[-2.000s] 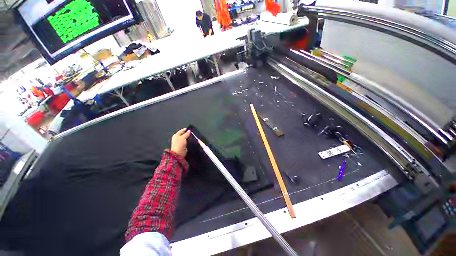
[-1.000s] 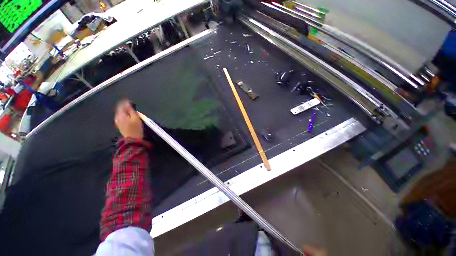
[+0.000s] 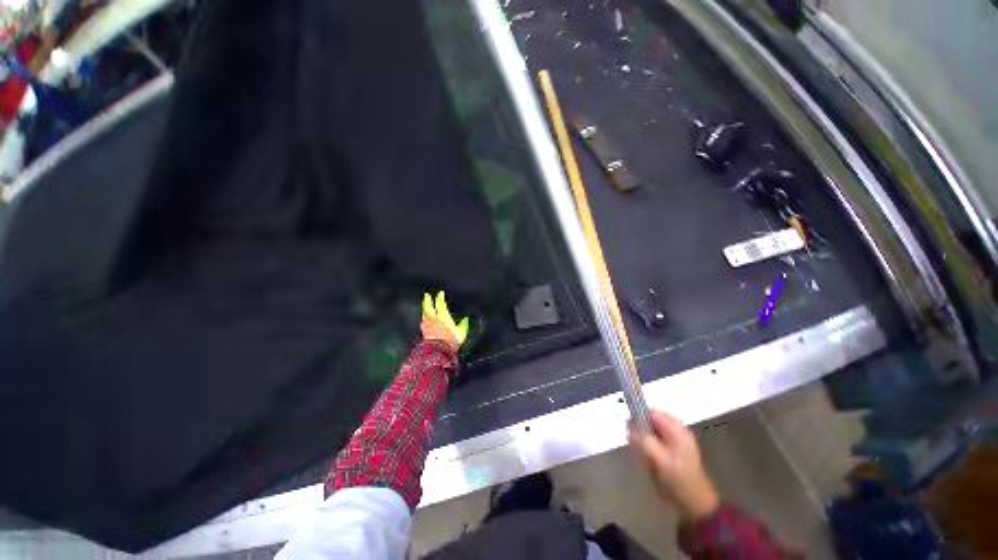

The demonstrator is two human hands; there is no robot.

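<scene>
My left hand lies on the black fabric near the bed's front edge, fingers spread and lit yellow-green. My right hand grips the near end of a long silver metal bar, which lies across the bed beside a wooden yardstick and partly over its near end. The black fabric is wrinkled and bunched left of the bar, with faint green shapes on a strip beside it. A small dark square weight sits at the cloth corner, right of my left hand.
Right of the yardstick lie a steel bar weight, dark tangled lumps, a short white rectangle, a purple pen and scraps. The pale edge rail runs in front. Gantry bars cross at right.
My left hand has let go of the bar's far end and come nearer, onto the cloth. The bar has swung beside the yardstick. The fabric is more bunched. My right hand has come fully into view.
</scene>
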